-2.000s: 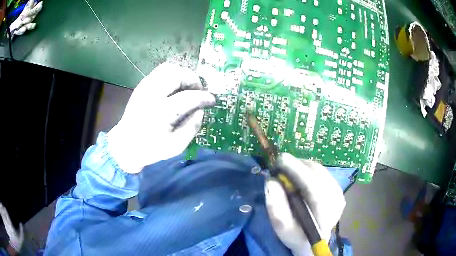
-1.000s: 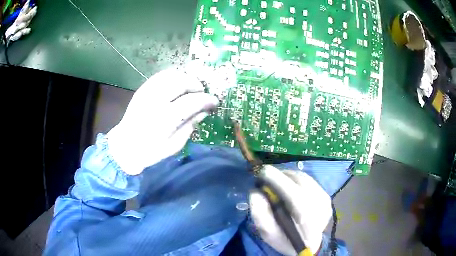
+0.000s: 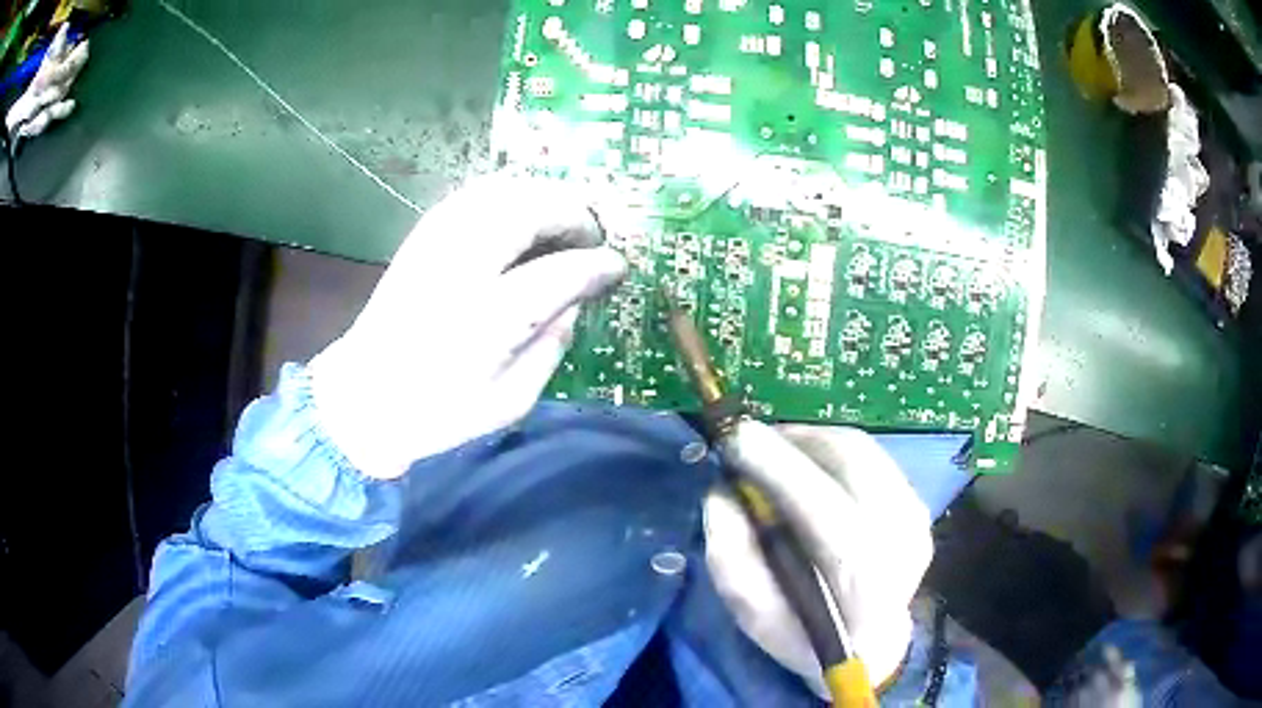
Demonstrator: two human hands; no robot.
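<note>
A large green circuit board point(image 3: 858, 138) with rows of silver pads lies on the green mat, its near edge over my lap. My gloved right hand point(image 3: 817, 546) holds a soldering iron point(image 3: 785, 542) like a pen, its brownish tip over the lower left part of the board. My gloved left hand point(image 3: 464, 311) is at the board's left edge, thumb and forefinger pinched together beside the iron's tip. A thin solder wire point(image 3: 298, 118) runs across the mat to the back of this hand; its end at the fingertips is too small to see.
A yellow round holder point(image 3: 1092, 58) stands right of the board. Beside it are a crumpled white cloth point(image 3: 1178, 180), a small yellow-orange sponge point(image 3: 1212, 259) and a silvery clump point(image 3: 1237, 277). A white glove point(image 3: 50, 86) lies far left among tool handles. A blue sleeve point(image 3: 1135, 664) shows at lower right.
The board has shifted left in view. The iron's tip moved left and down, then slightly up and right. My left hand stays at the board's edge. A blue sleeve has appeared at lower right.
</note>
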